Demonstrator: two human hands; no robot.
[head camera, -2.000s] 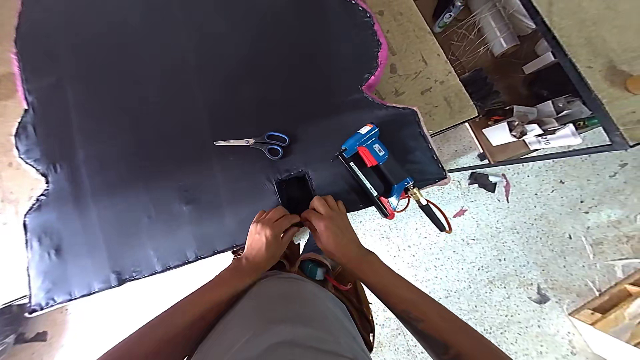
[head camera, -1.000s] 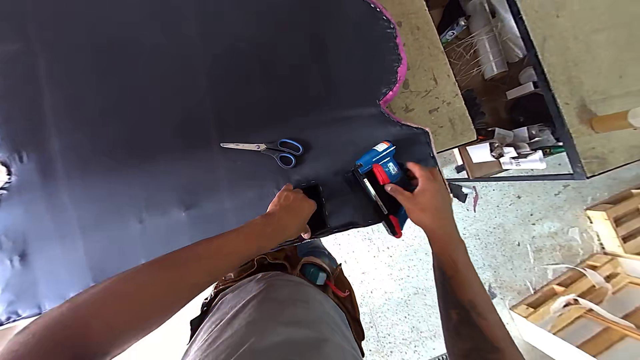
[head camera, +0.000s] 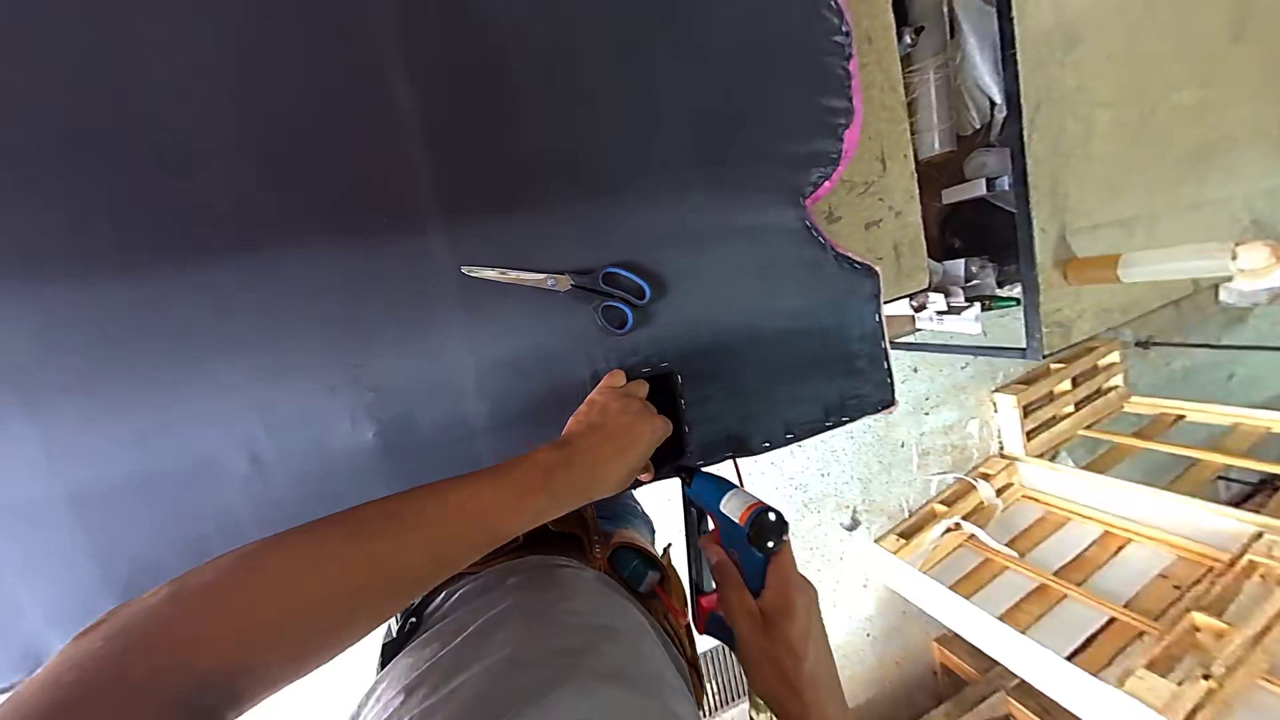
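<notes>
My right hand (head camera: 775, 610) grips a blue and red pneumatic staple gun (head camera: 735, 525), its nose at the near edge of the black fabric (head camera: 400, 300), beside a dark rectangular cutout (head camera: 667, 415) rimmed with staples. Over the left side of that cutout lies my left hand (head camera: 620, 430), fingers bent against the fabric; whether it pinches the edge is hidden. A pair of scissors (head camera: 590, 285) with blue and black handles rests on the fabric above it, blades to the left. Pink material (head camera: 852, 130) shows along the curved right edge.
Beneath the fabric is a worn table (head camera: 885, 220). A shelf of wrapped rolls (head camera: 932, 110) and scraps lies to its right, beside another board (head camera: 1130, 150) bearing a tube (head camera: 1150, 264). Wooden frames (head camera: 1090, 540) stand on the floor at lower right.
Two seconds ago both hands were at the cutout and the staple gun lay on the fabric. My right hand has taken hold of it and brought it to the near edge. The view has shifted right.
</notes>
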